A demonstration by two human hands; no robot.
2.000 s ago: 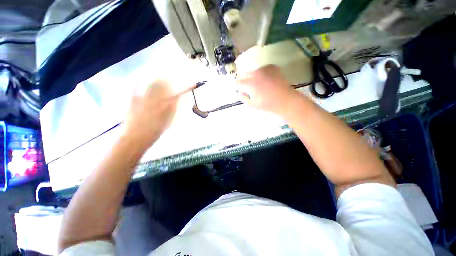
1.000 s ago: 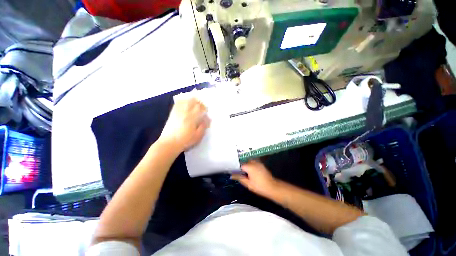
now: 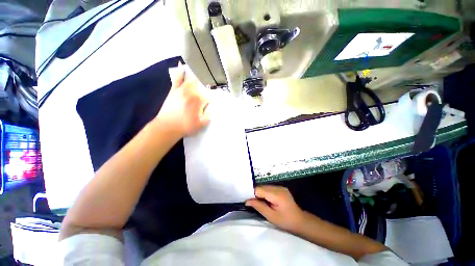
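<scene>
A white fabric panel (image 3: 221, 161) lies over a dark fabric panel (image 3: 122, 109), left of and below the sewing machine's needle area (image 3: 253, 88). The white panel hangs past the table's front edge. My left hand (image 3: 185, 106) rests on the white panel's upper left part, fingers pointing up toward its top corner. My right hand (image 3: 273, 203) pinches the white panel's lower right corner in front of the table edge. Its thumb and finger meet at the cloth.
Black-handled scissors (image 3: 363, 106) lie right of the needle. A white roll (image 3: 426, 101) with a dark strip (image 3: 429, 127) sits at the right table edge. A blue crate (image 3: 440, 182) holds pieces below. Finished panels with dark lines (image 3: 99, 31) lie at upper left; a blue basket (image 3: 21, 161) is far left.
The dark and white panels have come into the work area. My right hand has moved from the needle down to the panel's lower corner. Lately the panels shifted slightly left and the view moved closer.
</scene>
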